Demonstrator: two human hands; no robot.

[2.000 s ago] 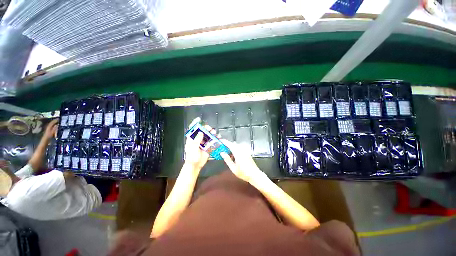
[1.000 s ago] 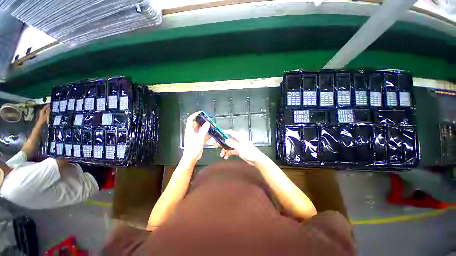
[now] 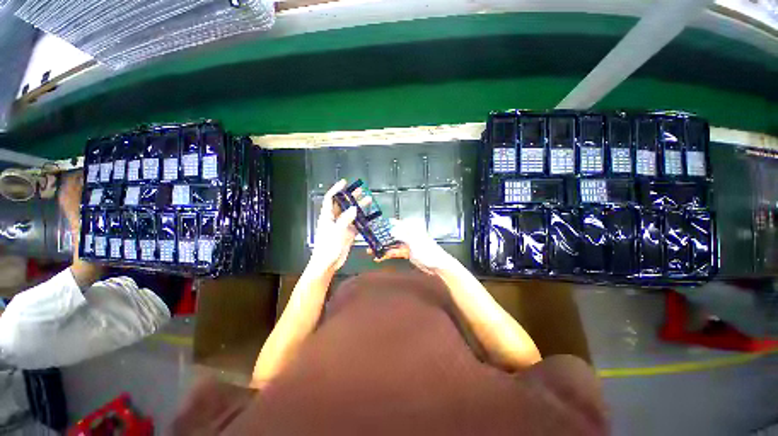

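A dark keypad phone [image 3: 373, 223] with a teal-tinted face is held at a slant in front of me. My left hand [image 3: 335, 227] grips its upper left end, with fingers over the screen part. My right hand [image 3: 412, 244] holds its lower right end. A clear blister tray [image 3: 433, 200] lies on the belt just behind my hands; its lower left part is hidden by them. The pockets that show look unfilled.
Stacked filled trays stand left [image 3: 153, 196] and right [image 3: 597, 196] of the clear tray. A tall empty tray stack [image 3: 162, 30] is at the upper left. A grey bar [image 3: 631, 53] crosses the green belt. A person's white sleeve [image 3: 77, 315] is at left. Cartons [image 3: 235, 328] are below the edge.
The phone has turned from nearly edge-on to show its keypad face, now dark where the screen was lit earlier. Both hands stay on it. The person at left has moved an arm.
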